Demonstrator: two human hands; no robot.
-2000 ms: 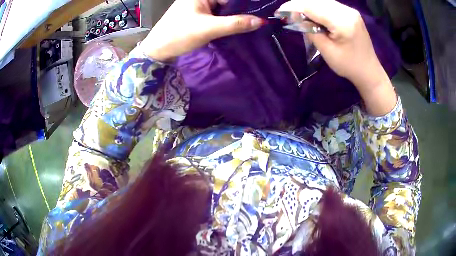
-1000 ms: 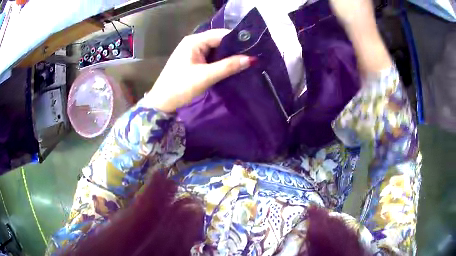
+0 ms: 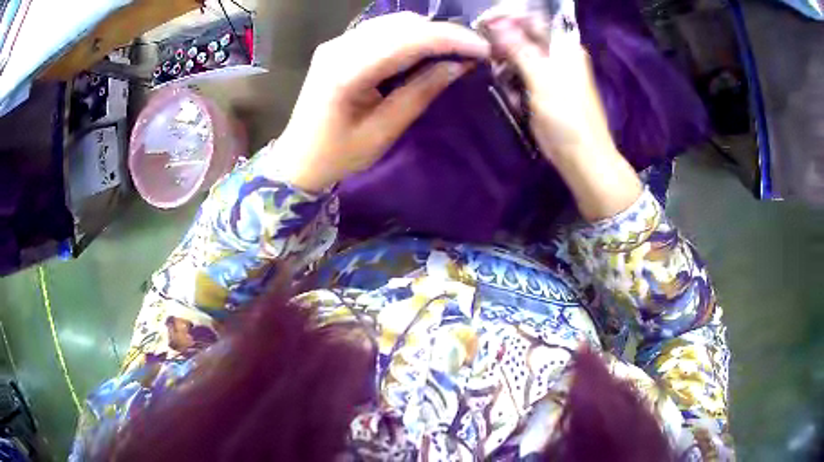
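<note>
The dark purple garment [image 3: 434, 180] lies across my lap, with a bit of white lining [image 3: 465, 9] at the top edge. My left hand [image 3: 361, 99] pinches the purple waistband edge between thumb and fingers. My right hand [image 3: 551, 90] is beside its fingertips, blurred. Silver snips [image 3: 513, 117] seem to show under my right palm, pointing down. I cannot make out a needle or thread. The round fastener is hidden.
A translucent pink bin [image 3: 172, 147] stands at the left, below a tray of small spools [image 3: 203, 54]. A wooden-edged table with white cover [image 3: 36, 45] is at the upper left. A dark panel with a blue edge [image 3: 763, 108] stands at the right.
My right hand has come back from the upper right to my left fingertips. My left hand has moved up a little, and its fingers now cover the fastener. The white opening is mostly covered.
</note>
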